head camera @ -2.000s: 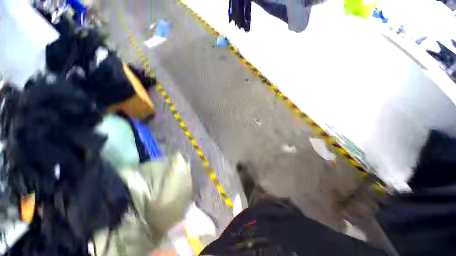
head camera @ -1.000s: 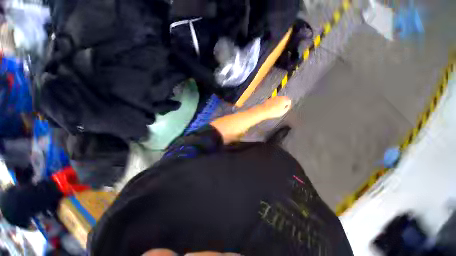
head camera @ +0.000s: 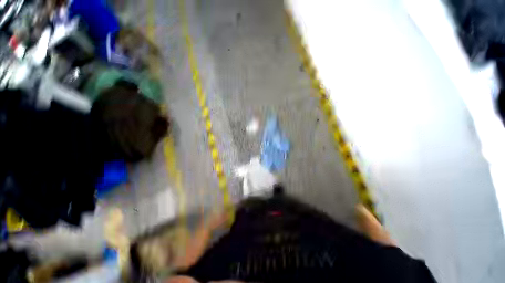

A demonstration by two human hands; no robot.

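Observation:
The view is strongly blurred. A blurred skin-toned shape, apparently my left hand or forearm [head camera: 200, 239], is beside my black shirt [head camera: 288, 243] with pale print. A skin-toned part of my right arm or hand [head camera: 376, 225] shows at the shirt's right side. Fingers and anything held cannot be made out on either side. A large heap of black cloth [head camera: 44, 160] lies at the left. More skin-toned patches are cut off by the bottom edge.
A grey floor aisle [head camera: 249, 72] runs ahead between yellow-black tape lines [head camera: 207, 124]. A light-blue piece [head camera: 274, 145] and a white scrap [head camera: 257, 178] lie on it. A long white surface [head camera: 410, 121] is at right, with dark cloth [head camera: 479, 27] beyond. Blue and green items are at left.
The view has swung from the dark heap to the aisle and white surface. The forearm that reached out over the floor is no longer extended there; skin now shows at both sides of the shirt.

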